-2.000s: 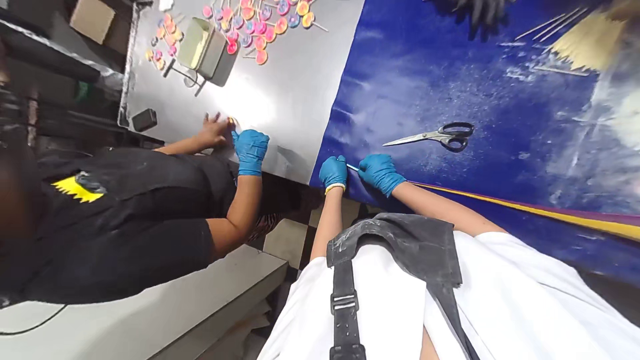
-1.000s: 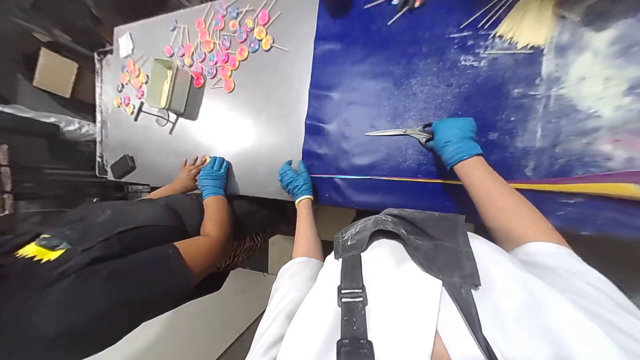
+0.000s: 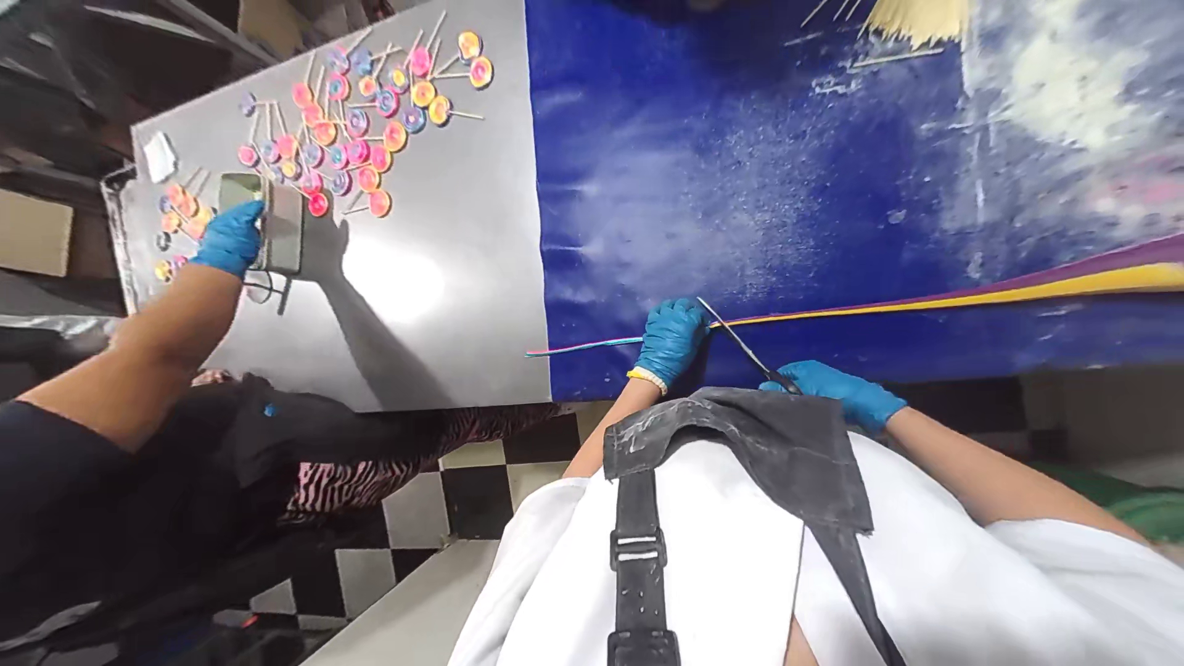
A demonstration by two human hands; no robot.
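Observation:
My left hand [image 3: 673, 342], in a blue glove, is closed around a thin multicoloured candy rope [image 3: 592, 345] near the table's front edge. The rope's free end reaches left onto the bare metal; on the other side it widens into a thick purple and yellow strip [image 3: 1036, 281]. My right hand [image 3: 837, 393], also gloved in blue, grips the handles of the scissors [image 3: 738, 339]. Their blades point up and left and cross the rope just right of my left hand. Whether the blades are parted cannot be told.
Many swirled lollipops [image 3: 357, 122] lie on the metal table top [image 3: 462, 277]. A co-worker's gloved hand [image 3: 231, 238] touches a greenish box-shaped device [image 3: 283, 222] at left. Pale sticks [image 3: 916, 20] lie at the far side of the blue mat [image 3: 684, 139].
The scissors, under my right hand on the mat one second ago, are now at the rope near the front edge. The co-worker's gloved hand has moved from the near edge to the greenish device.

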